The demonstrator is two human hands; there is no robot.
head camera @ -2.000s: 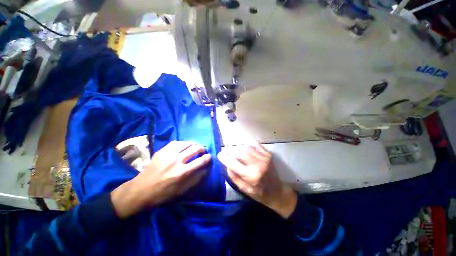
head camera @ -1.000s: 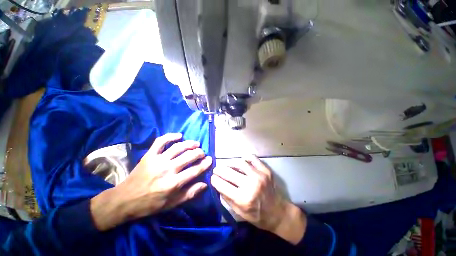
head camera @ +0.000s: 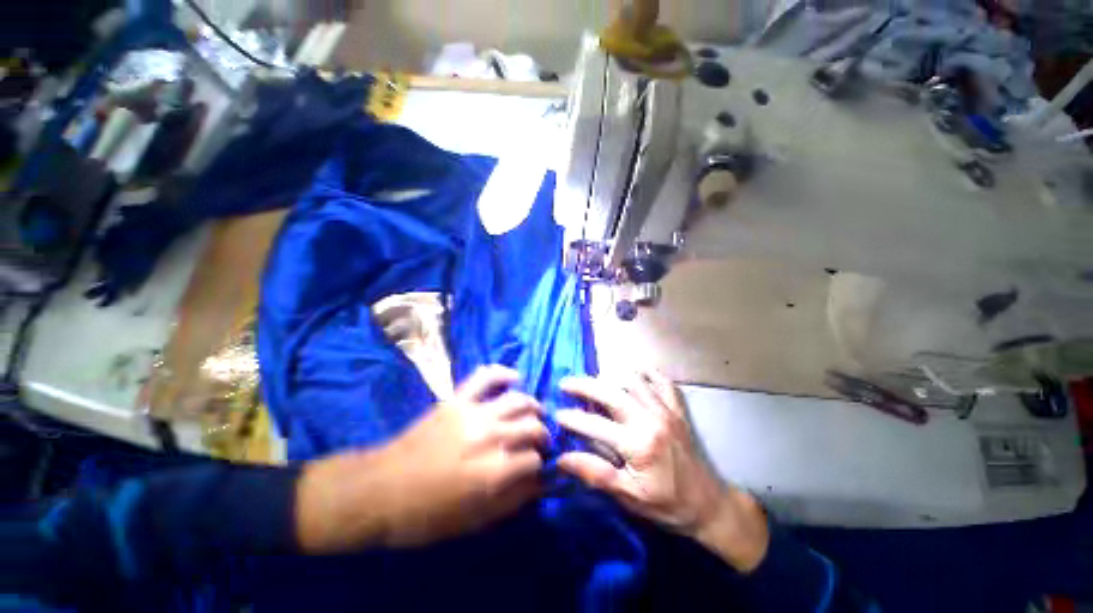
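The shiny blue garment piece (head camera: 348, 263) lies left of and under the presser foot (head camera: 586, 278) of the cream-white sewing machine (head camera: 779, 180). A whitish patch (head camera: 414, 333) shows inside it. My left hand (head camera: 485, 449) is on the cloth with fingers bent, gathering it below the foot. My right hand (head camera: 647, 449) is close beside it, its fingertips pinching the cloth's right edge. The cloth is bunched between my hands and runs in folds up to the foot. The fingertips' exact hold is partly hidden.
Thread snips (head camera: 881, 396) lie on the machine bed at right. A brown taped board (head camera: 216, 323) is at left. Dark blue cut pieces (head camera: 180, 198) lie at far left. The white oval lamp (head camera: 513, 192) hangs left of the needle. A yellowish spool (head camera: 645, 46) is at the top.
The view has shifted, so the machine appears farther right and smaller. My left hand has gone from lying spread flat to bent fingers bunching the cloth. The folds below the foot are now raised.
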